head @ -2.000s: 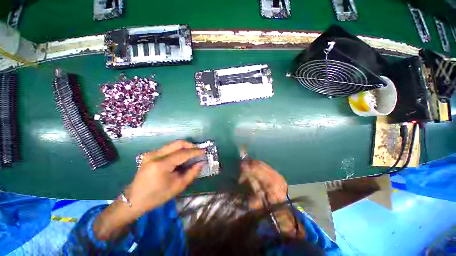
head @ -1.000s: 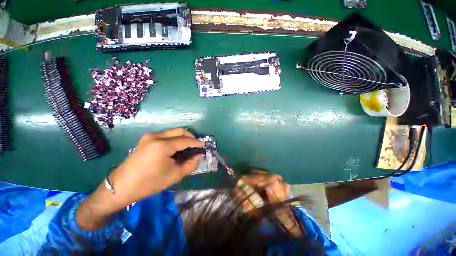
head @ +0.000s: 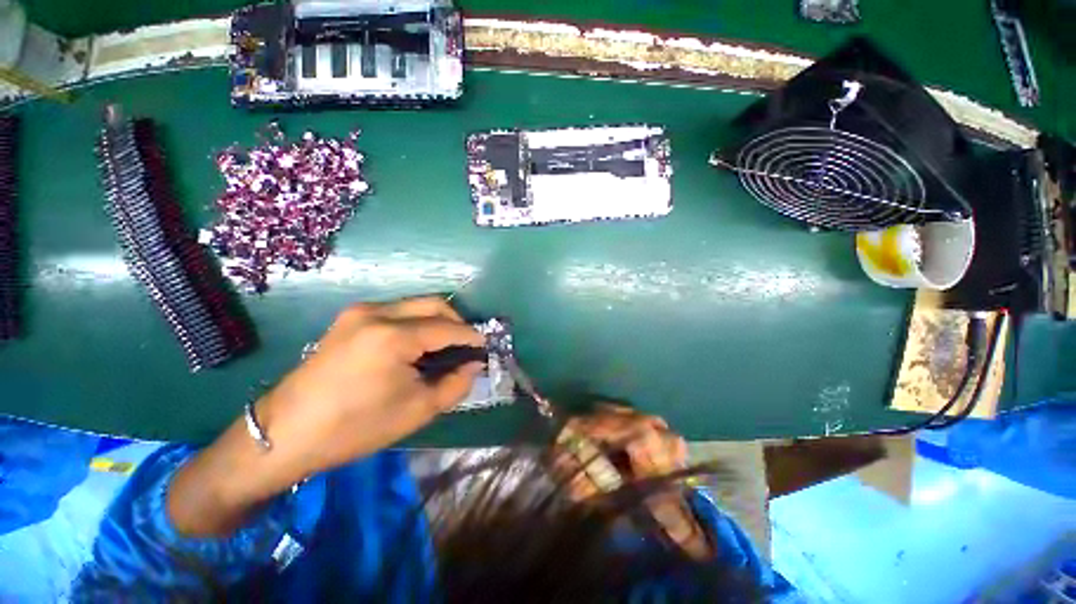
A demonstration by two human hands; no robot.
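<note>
A phone assembly (head: 493, 383) lies near the bench's front edge, mostly covered by my left hand. My left hand (head: 384, 372) is over it, with a small black part (head: 454, 359) between thumb and fingers. A very thin pale strand shows just above the fingers. My right hand (head: 625, 454) holds a soldering iron (head: 586, 458) with a cream handle. Its thin metal tip points up and left at the right end of the assembly. Whether the tip touches is too small to tell. Hair partly covers my right hand and the handle.
A second phone assembly (head: 578, 177) lies mid-bench, another (head: 342, 59) at the pale rail (head: 625, 53). A pink-silver component heap (head: 287, 203) and dark ribbed row (head: 165, 248) are left. Right are a fume fan (head: 826, 177), a white cup (head: 947, 254) and a wooden board (head: 938, 360).
My right hand has moved left and the iron's tip has come to the assembly. My left hand now shows the black part. The view has shifted, and the conveyor assemblies show in different places.
</note>
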